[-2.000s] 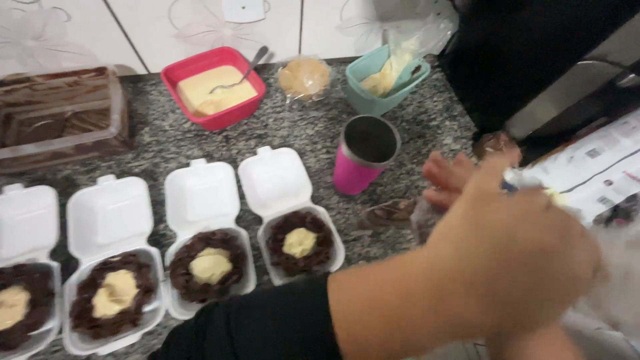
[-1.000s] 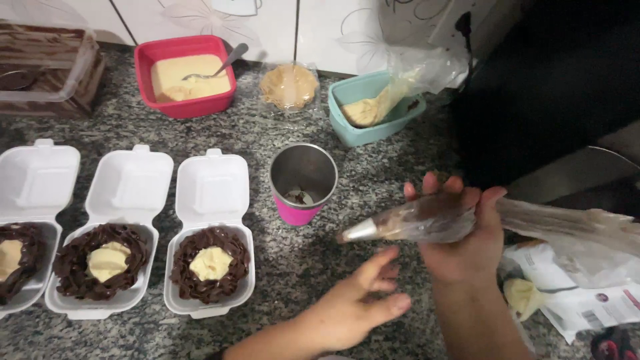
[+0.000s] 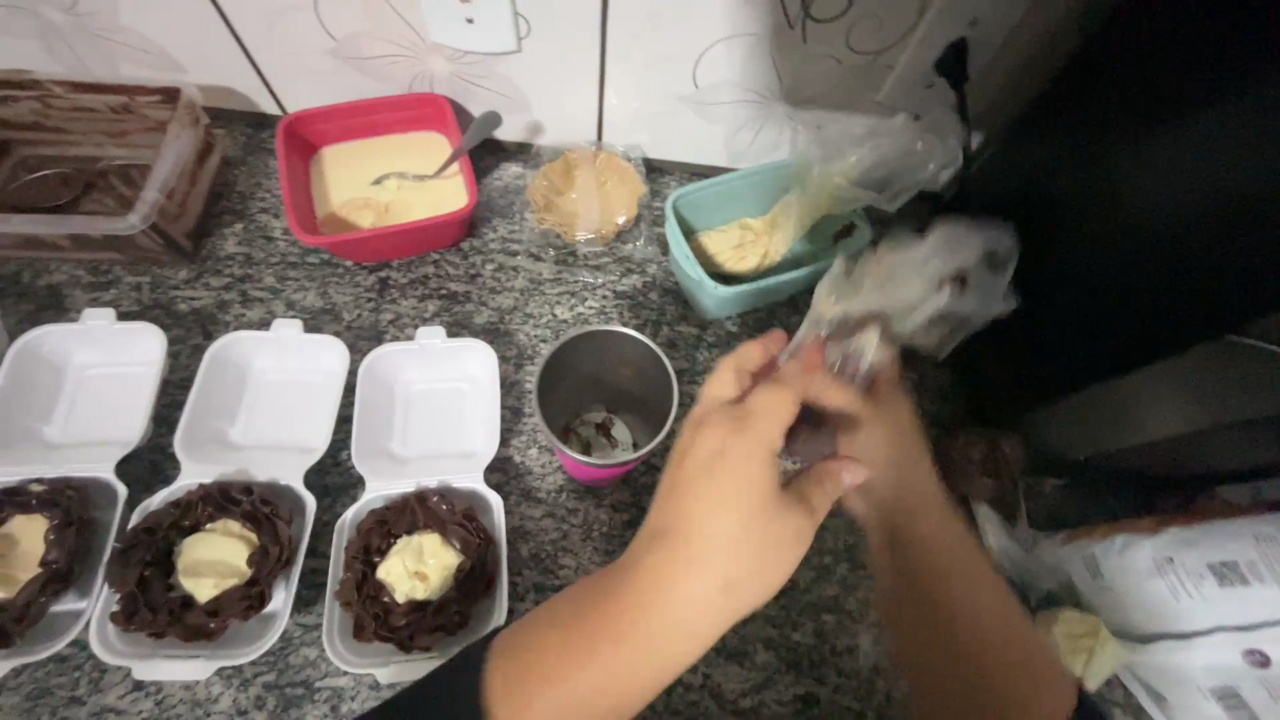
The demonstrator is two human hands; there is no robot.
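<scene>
Both hands meet to the right of a pink steel-lined tumbler (image 3: 605, 395). My left hand (image 3: 755, 470) is wrapped round a clear plastic piping bag (image 3: 925, 285) with dark residue, and my right hand (image 3: 870, 430) grips the same bag, partly hidden behind the left. The bag's loose end is blurred and sticks up toward the back right. Left of the tumbler, an open white foam box (image 3: 425, 410) holds a ring of piped chocolate (image 3: 365, 570) with pale cream (image 3: 420, 566) in its middle. More such filled boxes (image 3: 262, 405) stand beside it.
Along the tiled wall stand a chocolate-smeared clear plastic container (image 3: 160, 180), a red bowl (image 3: 375, 240) of cream with a spoon (image 3: 465, 145), a wrapped tart shell (image 3: 587, 195) and a teal container (image 3: 745, 295) holding a cream-filled bag. Printed white packages (image 3: 1180, 580) lie at the right.
My left hand, apart from the bag a second ago, is now on it beside my right. The bag's nozzle, which pointed left toward the tumbler, is no longer visible.
</scene>
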